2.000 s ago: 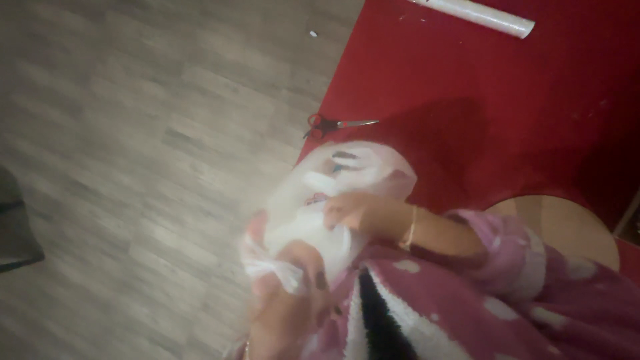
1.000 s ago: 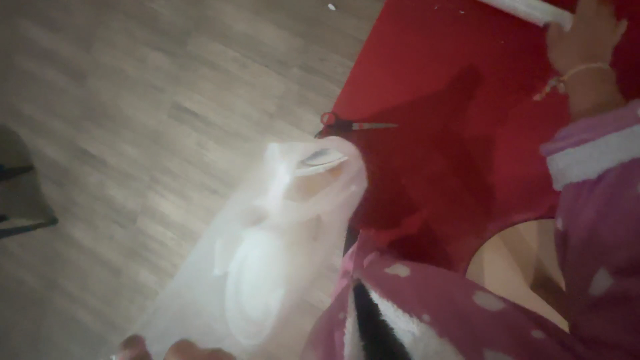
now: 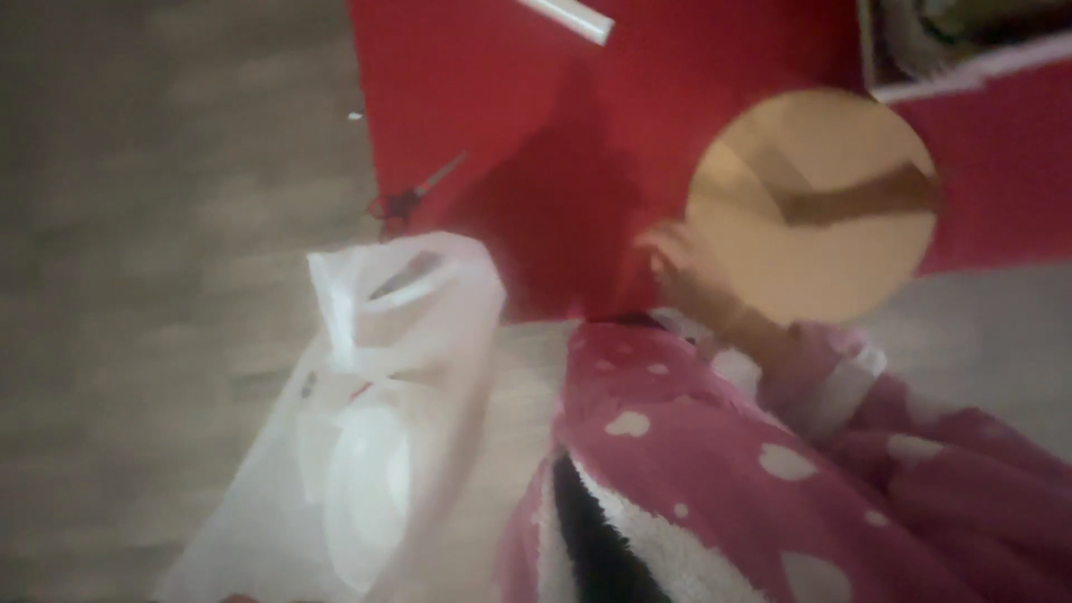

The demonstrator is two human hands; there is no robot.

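Note:
A translucent white plastic bag (image 3: pixel 435 402) hangs at the red table's near left corner, with a round white object (image 3: pixel 368 494) showing through it. Only a fingertip of my left hand (image 3: pixel 239 598) shows at the bottom edge, by the bag's lower end; its grip is hidden. My right hand (image 3: pixel 674 255) is over the red table (image 3: pixel 544 209), beside a round tan board (image 3: pixel 837 251), its fingers apart and blurred, with nothing visible in them. Scissors (image 3: pixel 410 197) with red and black handles lie on the table's left edge, just above the bag.
A white roll or tube (image 3: pixel 574 18) lies at the table's far side. An open box (image 3: pixel 938 84) with indistinct contents stands at the upper right. Grey wood-look floor (image 3: pixel 167 251) extends to the left, and a small white scrap (image 3: pixel 355 115) lies near the table edge.
The left hand first held the bag near the table corner, then moved down toward the bottom edge. The right hand left the bag, reached to the white roll, and is now back near the round board.

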